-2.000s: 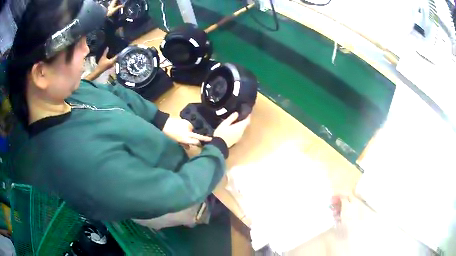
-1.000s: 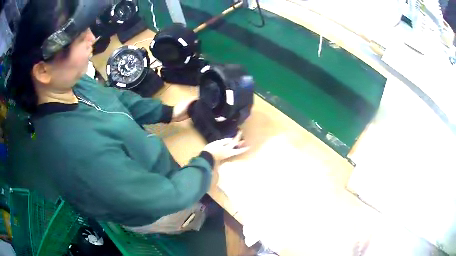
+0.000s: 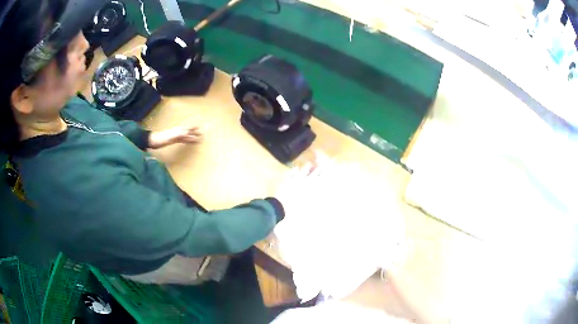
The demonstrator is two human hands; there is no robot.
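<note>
A black fan unit (image 3: 272, 104) stands upright on its block base on the brown bench (image 3: 215, 164), white marks on its rim. In front of it lies a glaring white thing (image 3: 339, 228), a bag or sheets; its ragged lower edge reaches the bench's edge. My own hands cannot be made out clearly. A washed-out pinkish shape (image 3: 396, 294) at the lower edge may be part of my hand or forearm; glare hides its side and any fingers.
A worker in a green jacket (image 3: 120, 196) sits at left, one hand open over the bench, the other at the white thing. Several fan units (image 3: 171, 57) stand further back. A green belt (image 3: 355, 69) runs behind; pale slabs (image 3: 481, 171) lie right, green crates (image 3: 70, 291) lower left.
The worker has let go of the fan unit, which now stands on the bench; one of the worker's hands has moved to the white thing. The whole view has shifted, moving things leftward.
</note>
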